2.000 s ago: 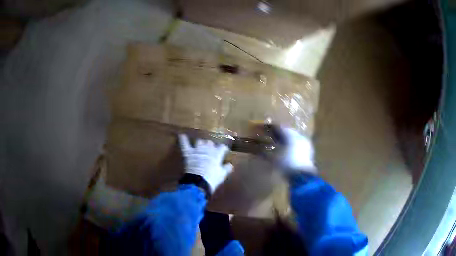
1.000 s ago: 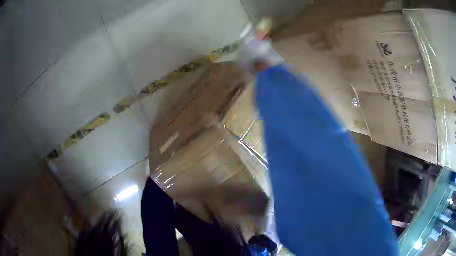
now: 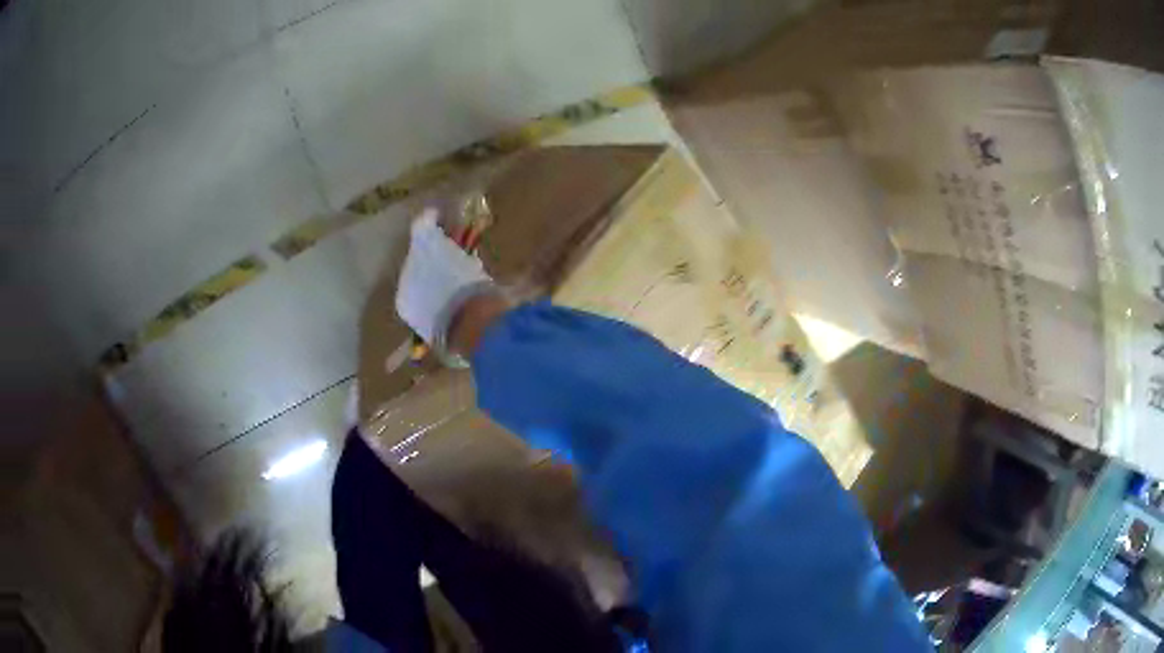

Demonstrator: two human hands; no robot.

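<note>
A large brown carton point(image 3: 613, 255) with shiny clear tape stands on the floor in front of my legs, seen tilted. My right hand point(image 3: 440, 283), in a white glove, is over the carton's left side. It is closed around a slim tool with red and yellow parts point(image 3: 470, 237), perhaps a utility knife; most of it is hidden in the fist. Whether the tool touches the carton cannot be told. My blue right sleeve crosses the carton and covers part of it. My left hand is not visible.
Another large carton with printed text point(image 3: 983, 242) stands at the upper right. Yellow-and-black floor tape point(image 3: 396, 189) runs behind the carton on the pale floor. The green bench edge point(image 3: 1053, 600) is at the lower right, with dark shelving beside it.
My right hand has moved down and left, from beyond the carton's far edge to its left side. More of the carton's pale top shows. The left cuff at the bottom has mostly gone from sight.
</note>
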